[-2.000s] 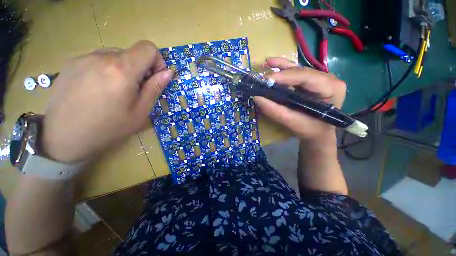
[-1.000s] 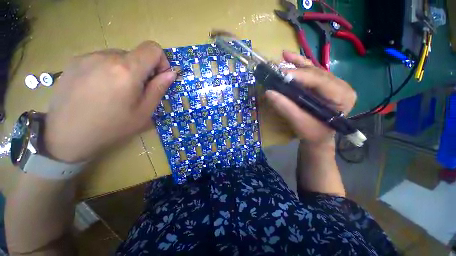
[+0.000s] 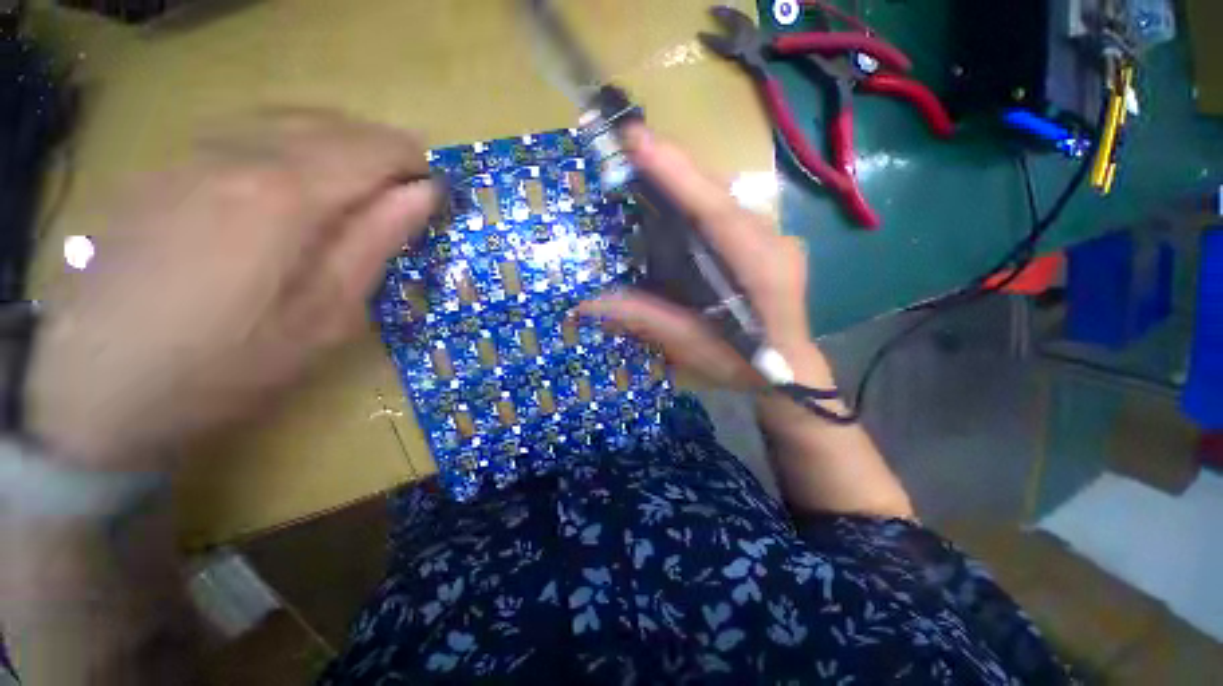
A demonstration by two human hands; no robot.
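Note:
The blue PCB panel (image 3: 510,328) lies on the tan board, its near edge against the wearer's dark floral clothing. My left hand (image 3: 255,255) is blurred at the panel's upper left corner, thumb and fingers close together; whether it holds a lead wire cannot be seen. My right hand (image 3: 724,282) holds the black soldering iron (image 3: 677,241) over the panel's right side. The iron's blurred shaft points up past the panel's far edge, and its pale collar and cord hang near my wrist. One white disc (image 3: 79,252) shows left of my left hand.
Two red-handled cutters (image 3: 838,121) overlap on the green bench top, with white discs by them. A black box (image 3: 999,54) with blue and yellow items stands at the upper right. A dark wire bundle (image 3: 24,148) lies far left. Blue bins (image 3: 1120,295) are below right.
My right hand has moved left and swung the iron more upright, its tip past the panel's far edge. My left hand has shifted left. The view has shifted slightly.

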